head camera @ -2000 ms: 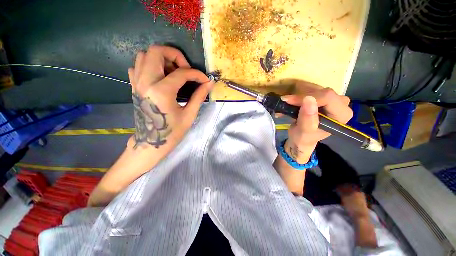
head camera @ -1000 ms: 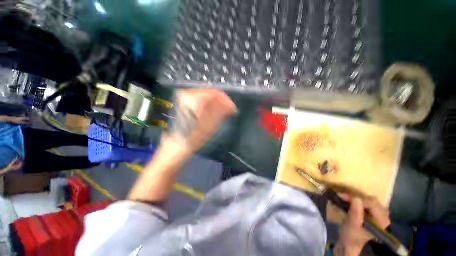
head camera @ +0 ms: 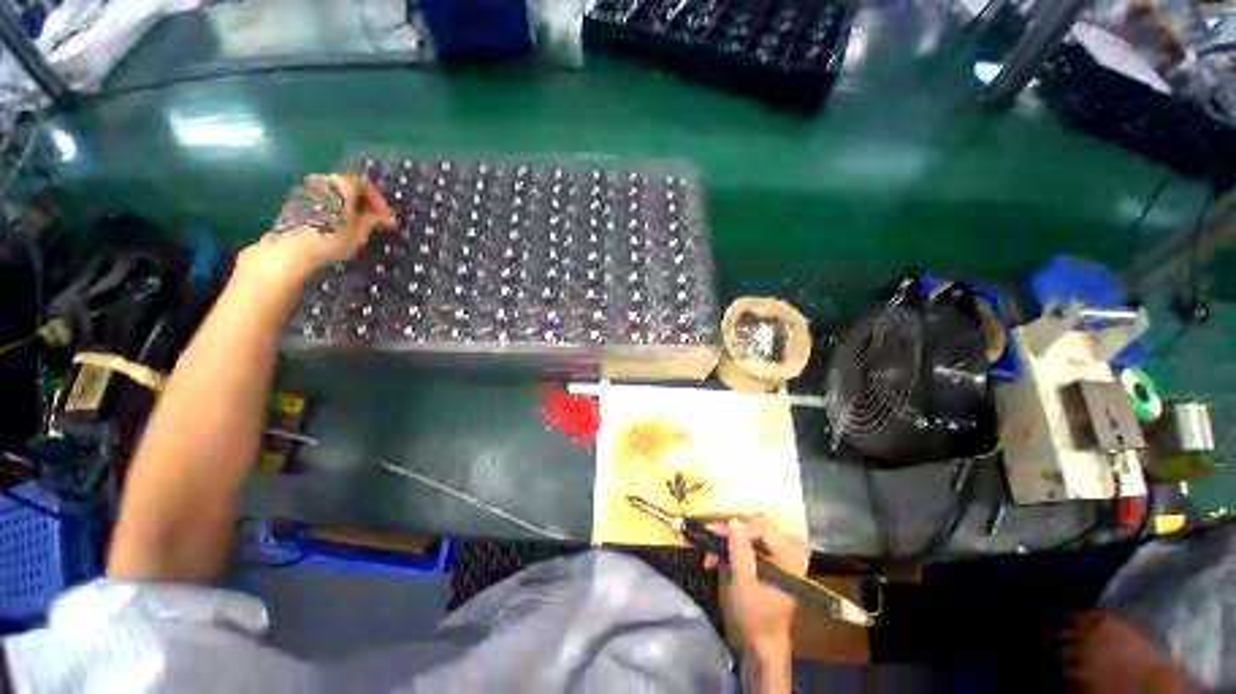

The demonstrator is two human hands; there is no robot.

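My left hand (head camera: 330, 217), tattooed on its back, reaches over the far left corner of the blister tray (head camera: 529, 251), which holds rows of small silver and dark parts. Its fingertips are bent down at the parts; whether they hold one is too small to tell. My right hand (head camera: 754, 556) holds the black and yellow soldering iron (head camera: 786, 580) over the near edge of the pale work board (head camera: 732, 447). The iron's metal tip points left, close to a dark leaf-shaped cluster (head camera: 685, 485). Solder wire (head camera: 468, 502) lies loose across the bench left of the board.
Red slivers (head camera: 572, 415) lie left of the board. A round tub (head camera: 766, 343) and black fan (head camera: 911, 373) stand behind and right of it. A white machine (head camera: 1071, 407) is further right. Black trays (head camera: 725, 41) stand at the back. Another person's hand (head camera: 1118, 658) is low right.
My left hand has left the board's edge and moved forward and left to the tray's far corner. My right hand keeps the iron over the board. The view has swung up and shows more bench.
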